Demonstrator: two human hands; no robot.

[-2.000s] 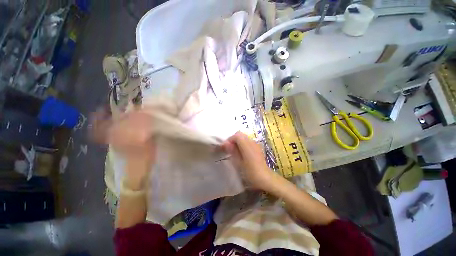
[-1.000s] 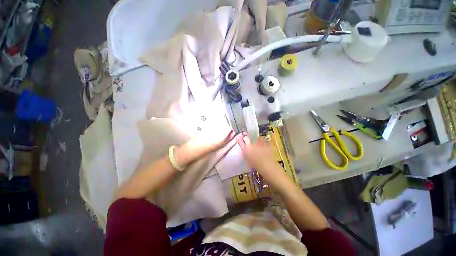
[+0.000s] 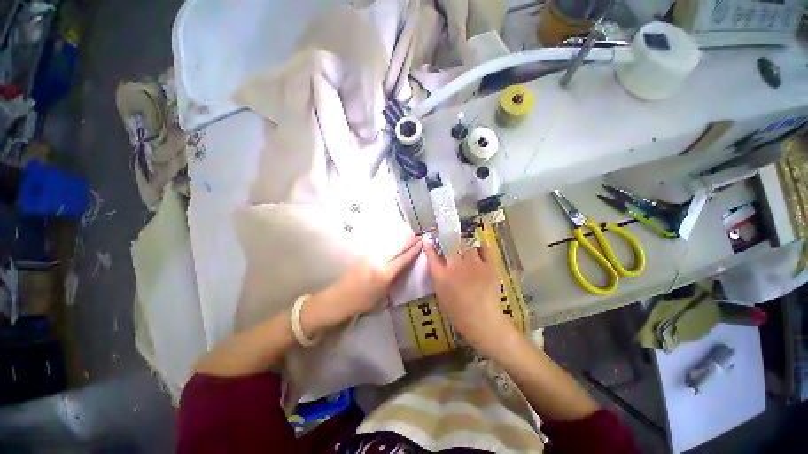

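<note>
A beige fabric piece (image 3: 292,239) lies on the machine table left of the needle, washed out white under the lamp. My left hand (image 3: 359,288) lies on it, fingertips at the needle area (image 3: 430,238), with a pale band on the wrist. My right hand (image 3: 470,288) is on the needle's near side, fingertips close to the left ones, over the yellow tape (image 3: 425,324). Both hands press on the fabric edge. The fingers hide part of the seam, and glare hides the fabric detail.
Yellow-handled scissors (image 3: 607,257) and dark snips (image 3: 640,213) lie right of the needle. The machine head (image 3: 585,115) spans the upper right. A white tray (image 3: 199,66) is behind the fabric. Fabric layers (image 3: 164,284) hang off the left table edge.
Since two seconds ago, my left hand has come from the left, where it was lifting the fabric, to the needle. My right hand has moved up to the needle. Since one second ago, the fabric has shifted slightly.
</note>
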